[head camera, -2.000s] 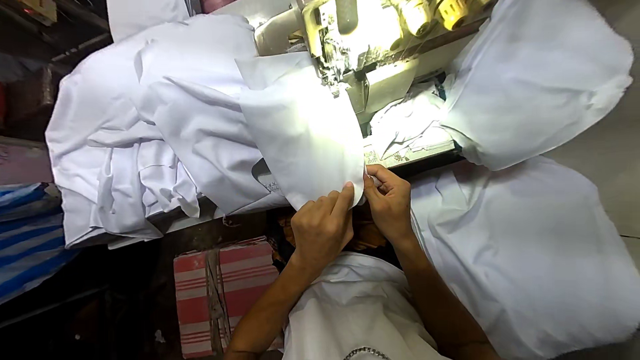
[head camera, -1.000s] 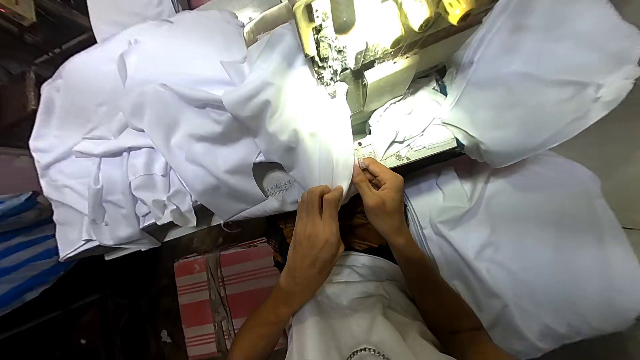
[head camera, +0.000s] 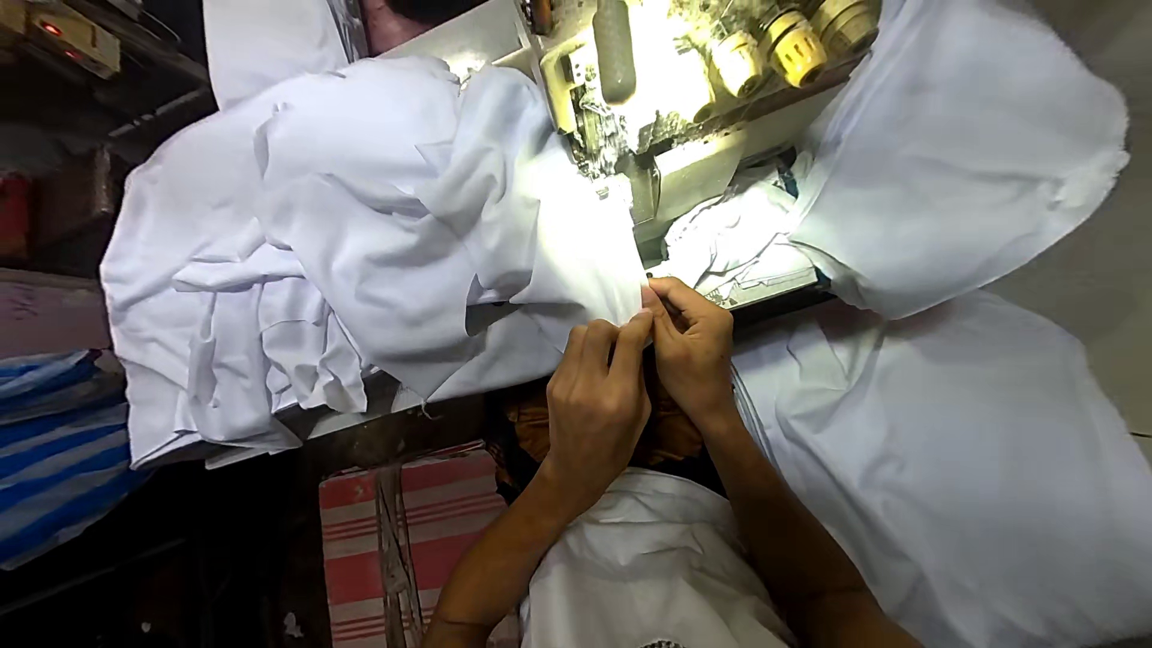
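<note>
My left hand (head camera: 601,387) and my right hand (head camera: 688,346) meet at the near right edge of a white fabric piece (head camera: 585,243), both pinching that edge between thumb and fingers. The far end of the piece lies under the needle and presser-foot area of a lit sewing machine (head camera: 603,135), where glare hides detail. To the left, the same white cloth runs into a large rumpled heap of white fabric (head camera: 360,207) on the table. Crumpled white scraps (head camera: 729,225) lie right of the machine's needle area.
White fabric (head camera: 954,153) hangs over the machine's right side, above more white cloth (head camera: 945,450) at lower right. Yellow thread cones or knobs (head camera: 792,49) stand on the machine. A red-striped box or seat (head camera: 414,540) is at lower left, and a blue-striped bag (head camera: 58,441) at far left.
The smooth panel by my hands has shifted and folded, and more rumpled cloth now lies left of the needle area. Both hands have stayed close together at the cloth edge.
</note>
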